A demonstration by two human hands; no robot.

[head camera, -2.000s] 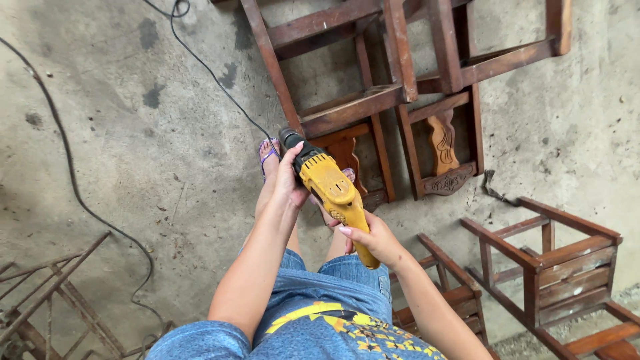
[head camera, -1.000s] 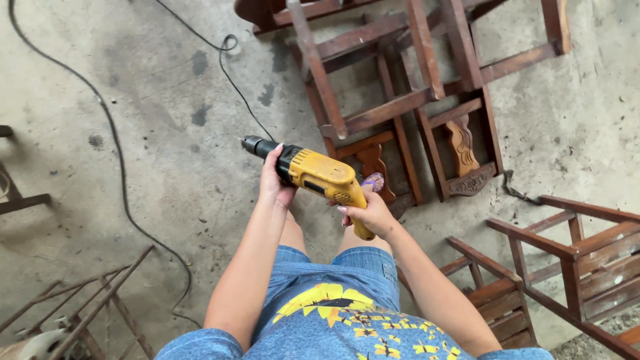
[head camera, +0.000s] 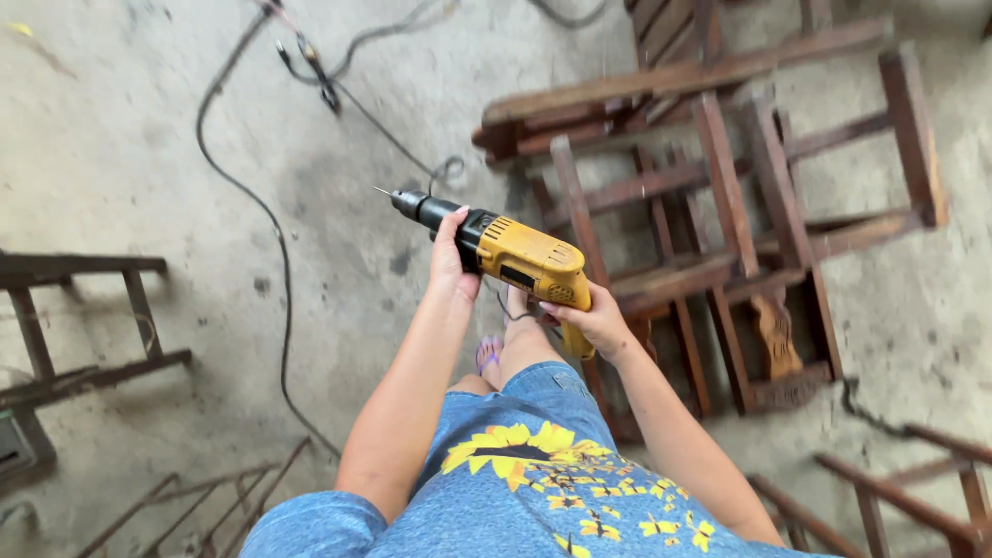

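Note:
A yellow and black corded power drill (head camera: 535,252) is held in front of my body, its chuck pointing to the upper left with a thin bit (head camera: 381,191) in it. My left hand (head camera: 456,260) grips the black front housing behind the chuck. Around the rear handle is my right hand (head camera: 593,318); some of its fingers are hidden by the handle. Part of a dark cord shows below the drill, near my leg.
Wooden chairs (head camera: 666,287) lie tipped and stacked at the right, with more chair frames (head camera: 914,496) at the lower right. Dark frames (head camera: 85,380) stand at the left. A long black cable (head camera: 280,232) and joined cords (head camera: 318,74) run over the concrete floor.
The view has shifted, showing more floor and cords ahead. The drill stays in both hands; it has swung from pointing steeply up to pointing more to the left, and its bit now shows.

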